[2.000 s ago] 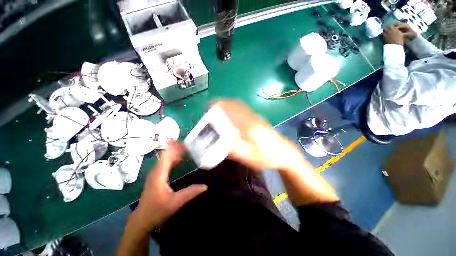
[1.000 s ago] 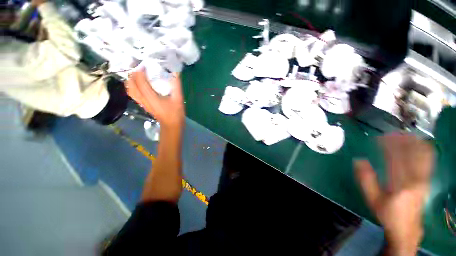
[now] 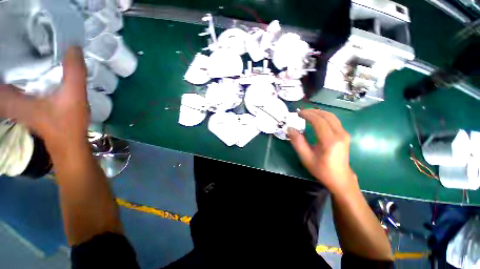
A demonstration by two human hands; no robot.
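Note:
My left hand (image 3: 58, 115) is at the left, blurred, its thumb and fingers around a large white housing (image 3: 45, 39) held close to the camera; the picture's left edge cuts off part of both. My right hand (image 3: 329, 149) is over the green mat at the right end of the cover pile. Its thumb and index fingertips are at the edge of a white end cover (image 3: 296, 124), which lies between them. The other white covers (image 3: 223, 64) lie in a loose heap with thin dark and red wires, some with upright white posts.
White housings (image 3: 117, 55) stand at the left behind my left hand. A grey-white metal box (image 3: 342, 63) with a small mechanism is behind the covers to the right. Closed units (image 3: 458, 176) with coloured wires are at the far right. Stools are below the bench edge; clothing shows at lower left.
The view has swung left, then partly back right. My left hand has moved from the housing pile with a housing in it. My right hand has come from bare mat to the cover pile.

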